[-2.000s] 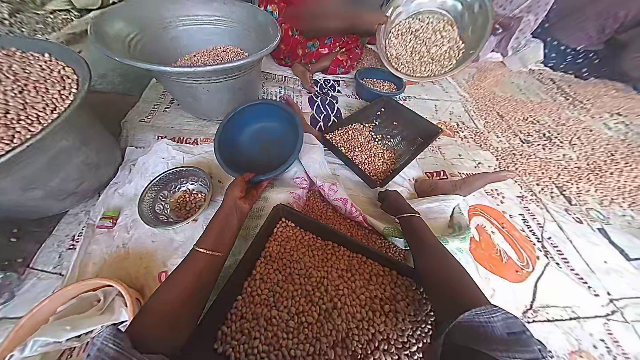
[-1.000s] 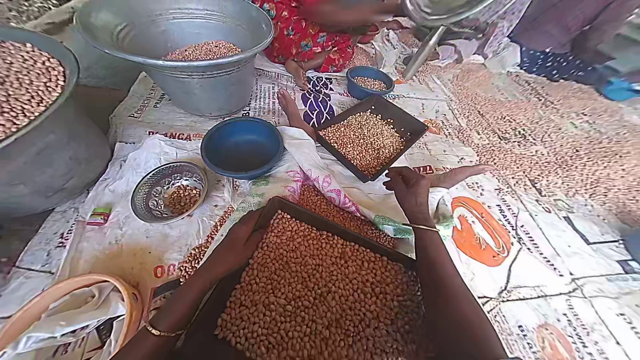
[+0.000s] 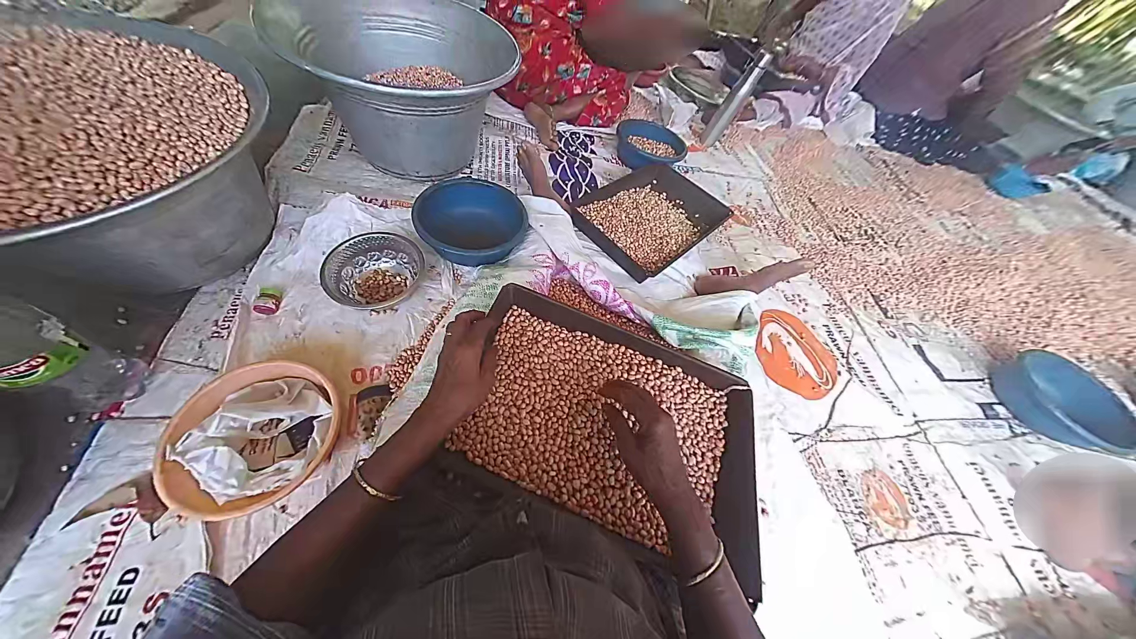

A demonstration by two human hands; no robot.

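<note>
Reddish-brown nuts (image 3: 568, 408), which look like shelled peanuts, fill a dark rectangular tray (image 3: 744, 479) at my lap. My left hand (image 3: 466, 364) grips the tray's upper left rim. Over the nuts is my right hand (image 3: 643, 435), fingers curled and apart at their surface; no held nut can be made out. Beyond the tray, more nuts (image 3: 595, 306) lie on a patterned cloth. An empty blue bowl (image 3: 470, 217) stands past my left hand, beside a patterned metal bowl (image 3: 373, 266) holding a few nuts. Farther off sits a second dark tray (image 3: 652, 222) with paler nuts.
Large metal tubs (image 3: 408, 115) (image 3: 177, 240) with nuts stand at the left. An orange basin (image 3: 248, 444) holds white plastic. A small blue bowl (image 3: 652, 142), another blue basin (image 3: 1065, 404) and spread nuts (image 3: 932, 240) lie around. Other people sit or bend at the back.
The blue bowl, held in my left hand two seconds ago, now stands on the sheet. My left hand has come to the tray's rim, and my right hand has moved back over the nuts.
</note>
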